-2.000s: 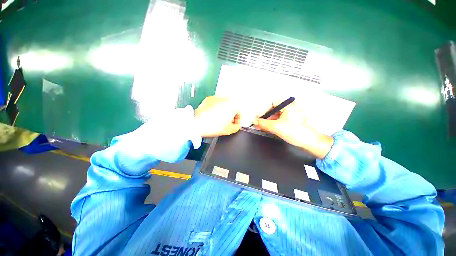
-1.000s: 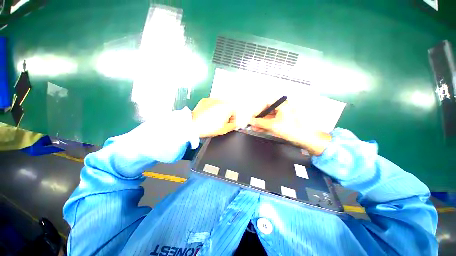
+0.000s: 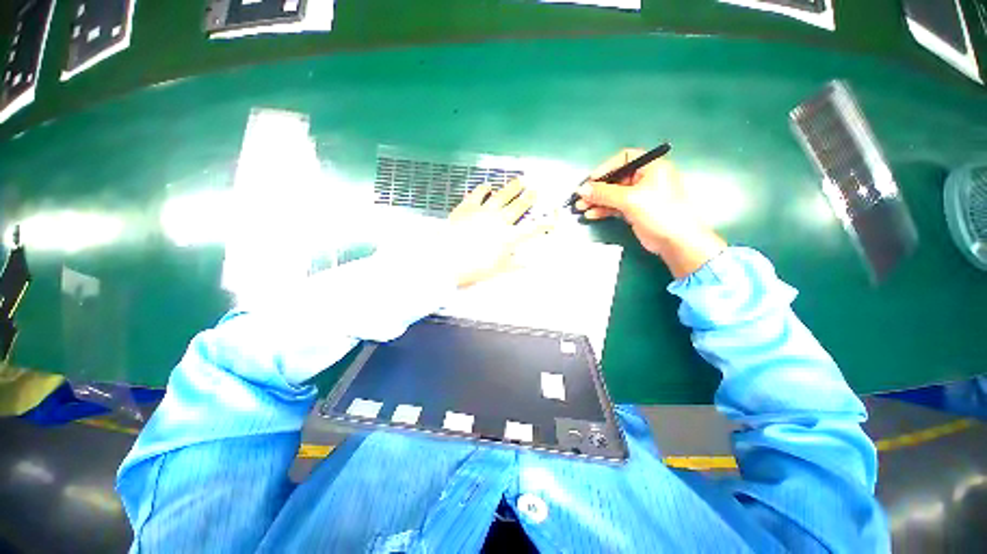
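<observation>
My right hand [image 3: 639,206] holds a slim black pen-like tool [image 3: 639,163], its tip at the right end of the die-cut sheet. My left hand [image 3: 492,229] lies over the sheet's lower right part, fingers spread. The die-cut sheet [image 3: 417,184] shows a grid of small dark slots. A bright white sheet [image 3: 579,287] lies between it and the cover. The dark grey cover [image 3: 476,377] rests against my smock at the table edge, with white squares on its face. Glare hides detail at the fingertips; no small piece can be made out.
A glaring clear film [image 3: 271,195] lies left. A dark strip sheet [image 3: 853,179] lies right, beside a pale ribbed round object [image 3: 972,211] at the far right. Covers on white liners [image 3: 271,13] stand along the far side. Black pieces [image 3: 13,290] are at the left edge.
Both hands have moved away from the cover's upper edge to the die-cut sheet. My right hand carries the tool there. The view has shifted, showing covers along the far side.
</observation>
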